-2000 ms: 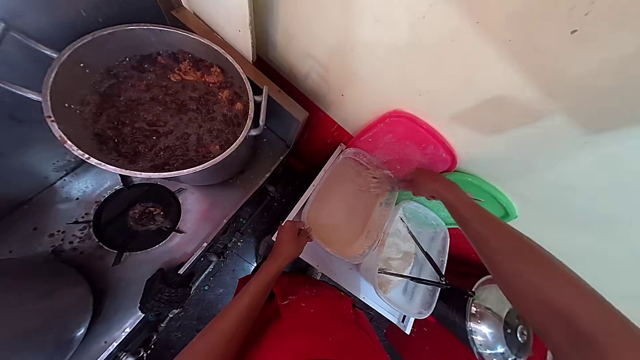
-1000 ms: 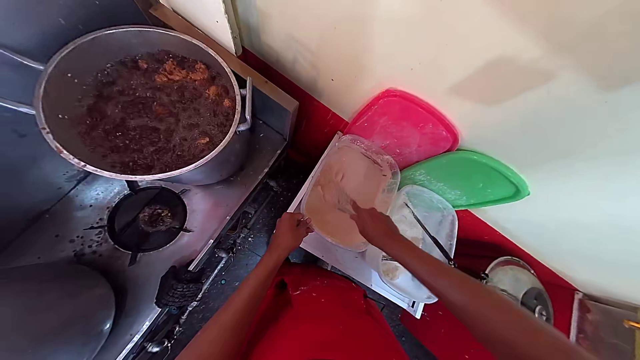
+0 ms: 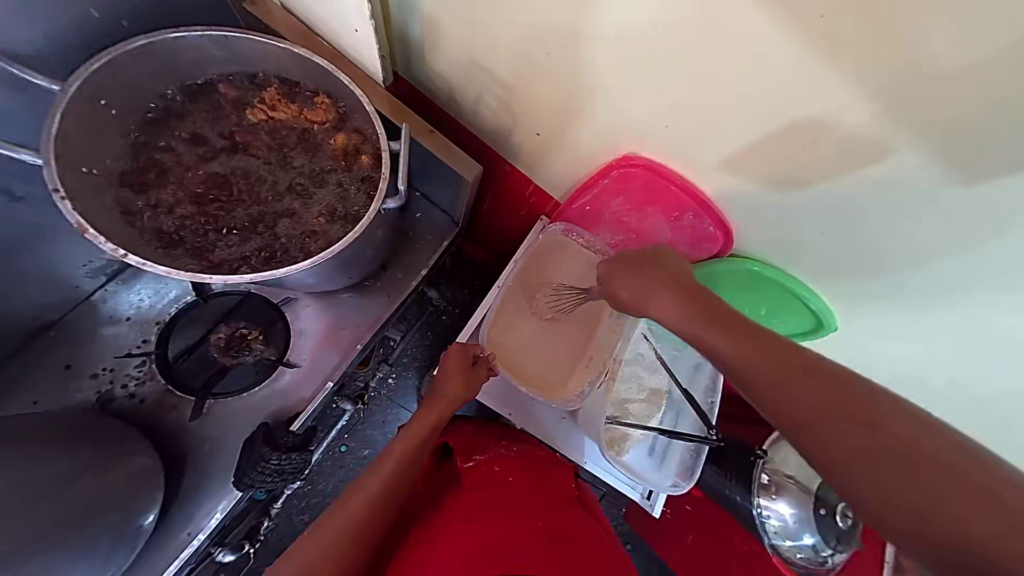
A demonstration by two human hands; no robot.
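Observation:
My right hand (image 3: 650,282) grips a wire whisk (image 3: 566,299), its wires dipping into the pale brown batter (image 3: 538,352) in a clear plastic tub. My left hand (image 3: 462,374) holds the near left rim of that tub (image 3: 560,398). Against its right side stands a second clear tub (image 3: 680,472) with pale flour-like powder in it and black-handled tongs (image 3: 685,394) resting across it. Behind the tubs lean a pink plastic lid (image 3: 652,210) and a green plastic lid (image 3: 764,298).
A large metal pot (image 3: 336,256) of bubbling dark oil with browned pieces stands on the stove at the upper left. Near it are a gas burner (image 3: 224,344), a dark round metal lid or pan (image 3: 76,496) and a black cloth (image 3: 274,456). A shiny metal lid (image 3: 800,504) lies at the lower right.
My right hand has moved from the middle of the batter to the tub's far right side. The whisk now shows plainly in it. My left hand has stayed at the tub's rim.

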